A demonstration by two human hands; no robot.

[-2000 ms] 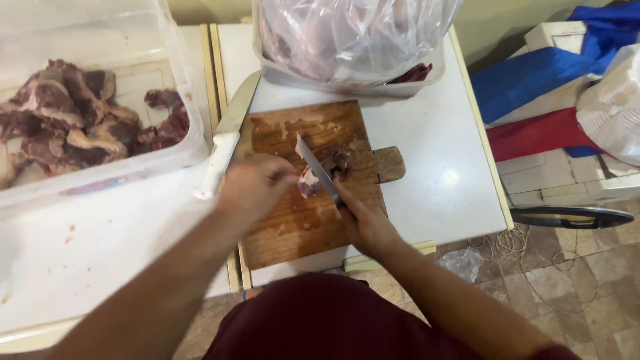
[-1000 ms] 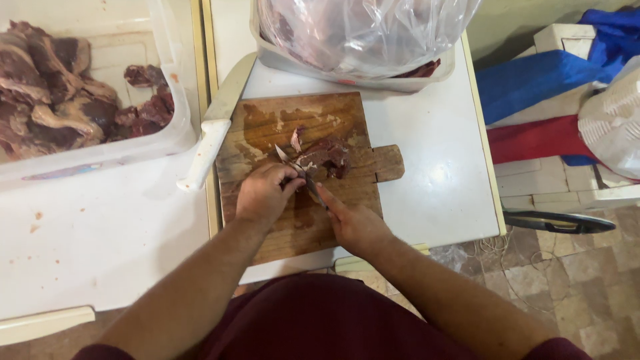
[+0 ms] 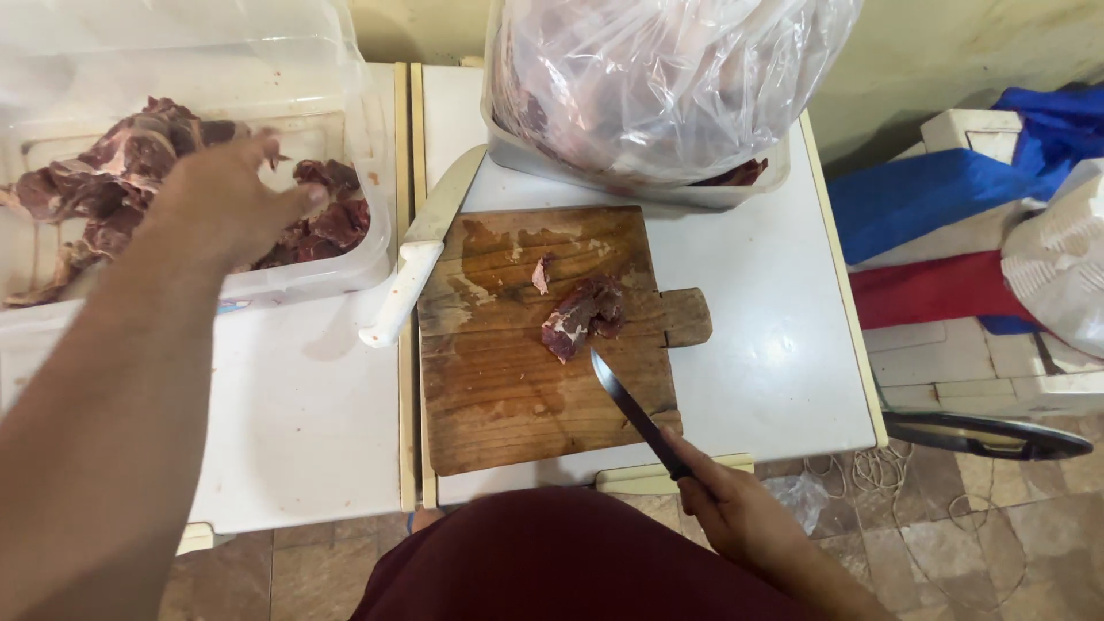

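Observation:
My left hand (image 3: pixel 220 203) is over the plastic tub at the left, fingers spread; a small dark scrap shows at its fingertips, and whether it is held I cannot tell. Larger meat pieces (image 3: pixel 129 164) lie left of the hand, and dark red chunks (image 3: pixel 341 224) lie right of it. My right hand (image 3: pixel 720 496) grips a narrow kitchen knife (image 3: pixel 634 410), its tip close to a piece of meat (image 3: pixel 582 317) on the wooden cutting board (image 3: pixel 535 405). A small pale scrap of meat (image 3: pixel 541 274) lies above and left of that piece.
A large white-handled knife (image 3: pixel 423 250) rests along the board's left edge. Behind the board, a plastic tub (image 3: pixel 742 194) holds a large clear plastic bag (image 3: pixel 664 78) of meat. The clear tub (image 3: pixel 379 250) stands left of the seam between two white surfaces. Blue cloth (image 3: pixel 931 198) hangs at the right.
My left hand has moved from the meat on the board to the tub at the left. My right hand has drawn back toward me with the knife, leaving the meat on the board.

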